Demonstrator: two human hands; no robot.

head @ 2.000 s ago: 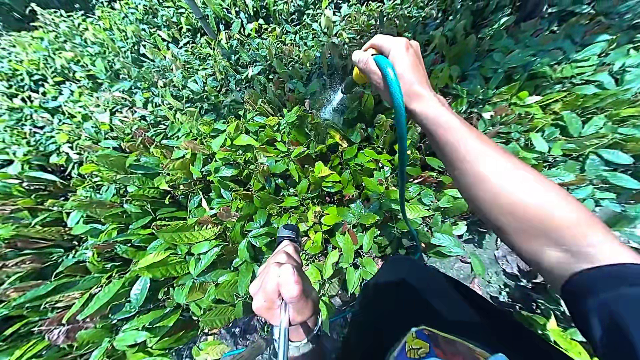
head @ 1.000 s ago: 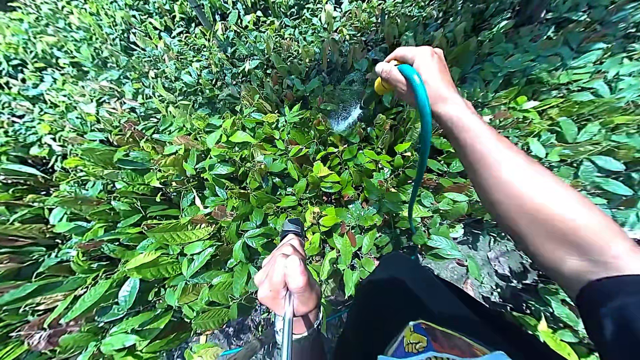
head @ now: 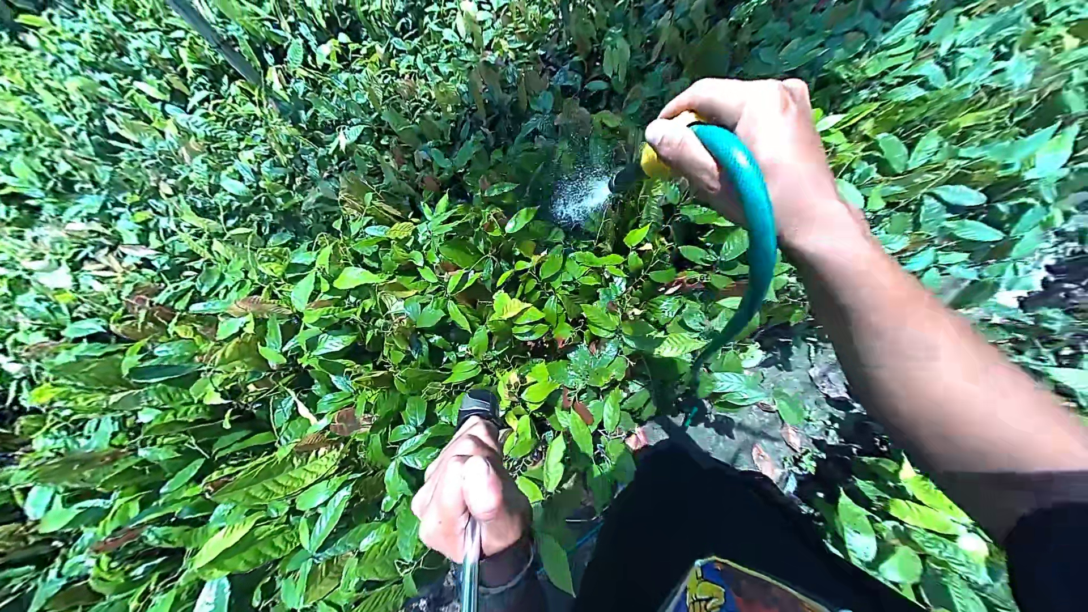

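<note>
My right hand point(head: 748, 144) grips a yellow spray nozzle point(head: 654, 161) at the upper right, its dark tip pointing left. A green garden hose point(head: 759, 229) curves from the nozzle down past my wrist toward the ground. Water point(head: 582, 197) fans out of the tip over the leafy plants point(head: 544, 314). At the lower middle my left hand point(head: 472, 497) is closed around a metal stick point(head: 470, 569) with a black end point(head: 478, 405) that shows beyond the fist.
Dense, low green plants spread on all sides. Bare ground with fallen leaves point(head: 769, 442) shows right of my dark-clothed leg point(head: 671, 527). A thin dark stem or pole point(head: 217, 41) stands at the upper left.
The spray has gone from a narrow jet two seconds ago to a wider fan. The right hand, nozzle and hose have shifted rightward. The left hand keeps its hold on the stick.
</note>
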